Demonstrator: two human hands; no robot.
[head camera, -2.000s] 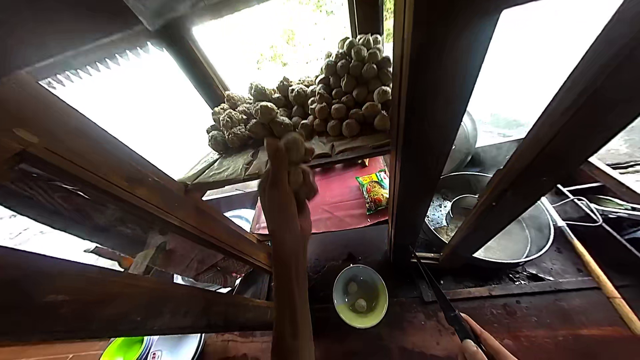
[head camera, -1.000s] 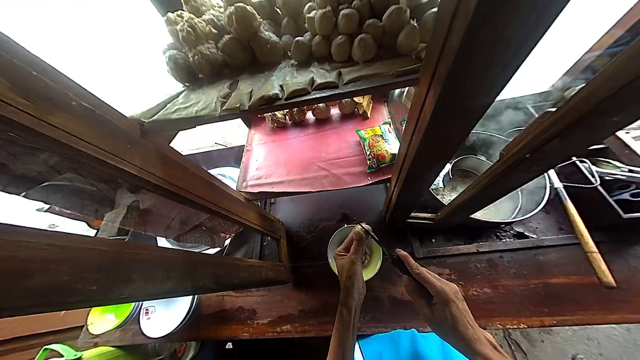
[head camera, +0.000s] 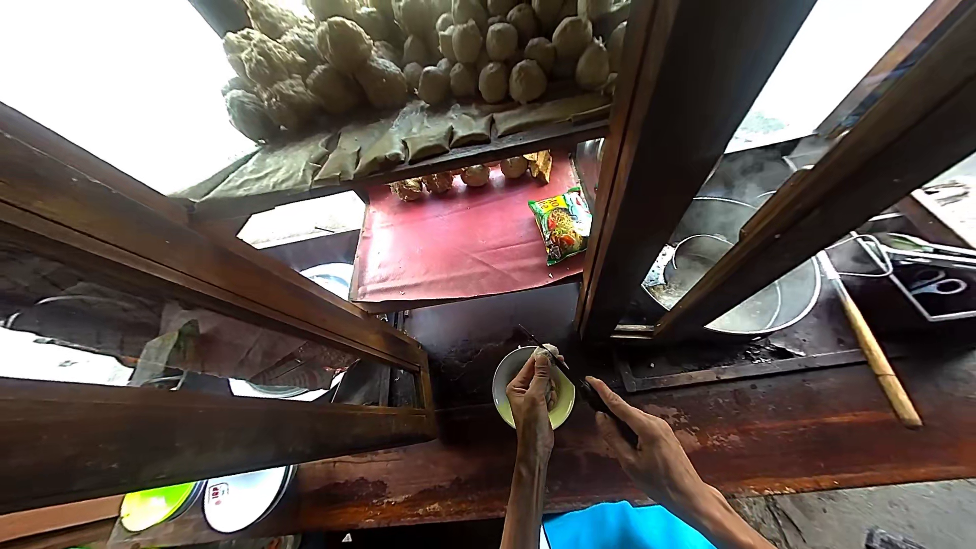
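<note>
Over a pale yellow-green bowl on the dark wooden counter, my left hand holds a small greyish meatball-like ball in its fingertips. My right hand grips the dark handle of a knife, whose thin blade crosses at the ball. Whether the blade has cut into it cannot be made out. The bowl's contents are mostly hidden by my left hand. Above, a shelf carries a large pile of similar balls, smooth ones on the right and rougher ones on the left.
Wooden frame posts stand on both sides. At right are a steaming metal pot and a wooden-handled tool. A noodle packet and several balls lie on a red-covered shelf. Lidded containers sit at lower left.
My left hand has come down from the piled balls to the bowl, where it holds a ball. My right hand has brought the knife from the right to that ball. The view has shifted.
</note>
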